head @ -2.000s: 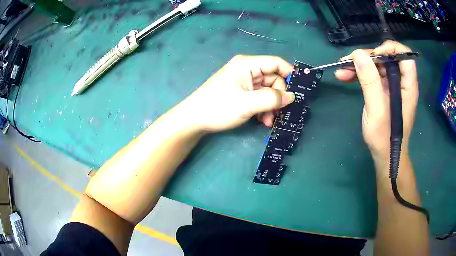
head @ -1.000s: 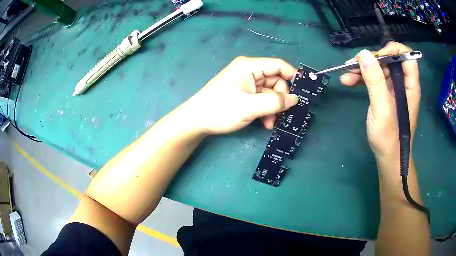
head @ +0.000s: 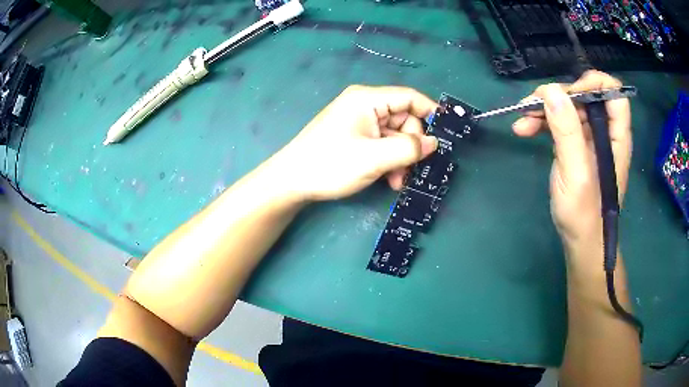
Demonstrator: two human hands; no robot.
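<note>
My left hand (head: 385, 143) grips the upper left edge of a black circuit board strip (head: 424, 181), thumb on its face. The strip slants down to the left, white print facing me, with bits of blue at its left edge. A small white spot shows near its top end. My right hand (head: 585, 136) holds slim metal tweezers (head: 514, 108), their tips at the strip's top right edge; whether they touch it I cannot tell. The same hand also holds a black soldering iron (head: 604, 166), its cable hanging down and its barrel pointing away from me.
A cream desoldering pump (head: 162, 94) lies at the upper left of the green mat (head: 317, 261). A thin wire strand (head: 385, 54) lies behind my left hand. A black rack (head: 521, 45) with a board pile (head: 619, 23) stands at the back right. A blue bin (head: 671, 166) is at the right edge.
The strip and left hand have shifted slightly left in view. The tweezers' tips have moved from beside the white spot to the strip's right edge. Both hands keep their holds.
</note>
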